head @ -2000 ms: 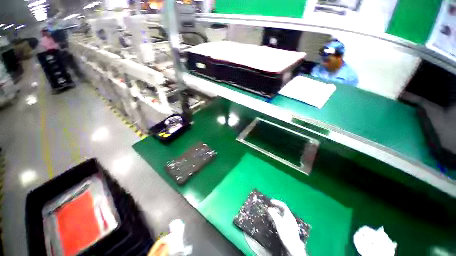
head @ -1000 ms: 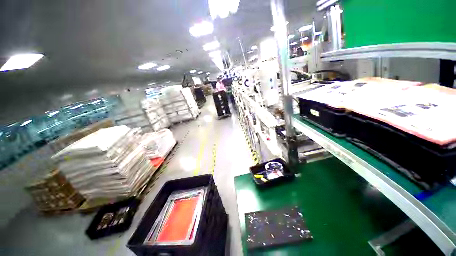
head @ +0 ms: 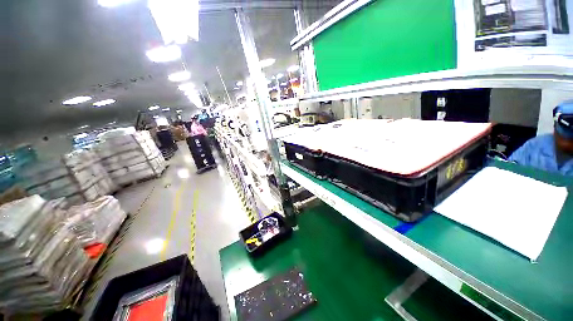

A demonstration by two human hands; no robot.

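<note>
Neither of my hands is in the picture. Nearest in front of me, a dark foam block with white specks (head: 275,298) lies flat near the left end of the dark-green bench (head: 339,251). A small black open box (head: 266,233) with mixed small items stands at the bench's far left corner. One corner of a silver carrier frame (head: 405,291) shows at the lower edge, partly hidden by the shelf.
A black tote (head: 195,282) with silver frames and a red-orange sheet (head: 151,308) stands left of the bench. The shelf (head: 377,235) holds a black tray (head: 402,191) and white paper (head: 506,210). A person in blue (head: 540,150) is behind it; another is down the aisle (head: 198,128).
The view first swung left and up off the mat, then partly back right. My gloved hand on the speckled block two seconds ago is out of the picture, as is that block.
</note>
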